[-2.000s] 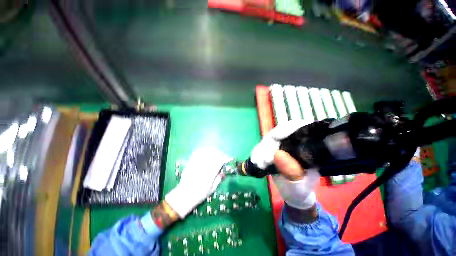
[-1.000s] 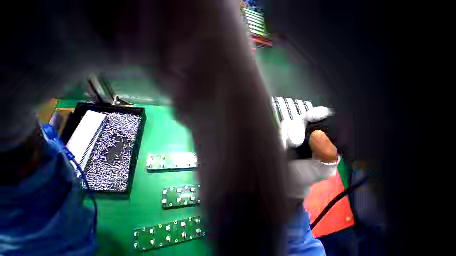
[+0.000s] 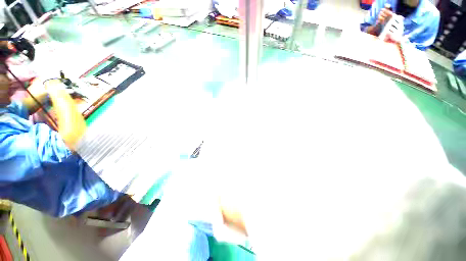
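Observation:
The view is heavily overexposed. A huge white, blurred shape point(image 3: 327, 153) covers the centre and right, very close to the camera; I cannot tell whether it is a gloved hand. A small skin-coloured patch point(image 3: 232, 216) and a blue sleeve-like piece point(image 3: 199, 242) show below the centre; I cannot tell which hand they belong to. A small dark speckled patch point(image 3: 196, 149) shows left of the white shape, perhaps part of the screw tray. The boards and the screwdriver cannot be made out. A bit of green surface point(image 3: 232, 251) shows at the bottom.
Stacked ridged sheets point(image 3: 115, 153) lie at left, beside a person in a blue smock point(image 3: 48, 158). A black-edged tray point(image 3: 120, 74) is near that person's hands. A metal post point(image 3: 250, 41) stands at top centre. Another person point(image 3: 421, 23) sits beyond red-edged boards point(image 3: 388, 56).
The view has swung up and left, showing more of the line and other people. The dark shape close to the camera has given way to a white glare. The board rows are lost from sight.

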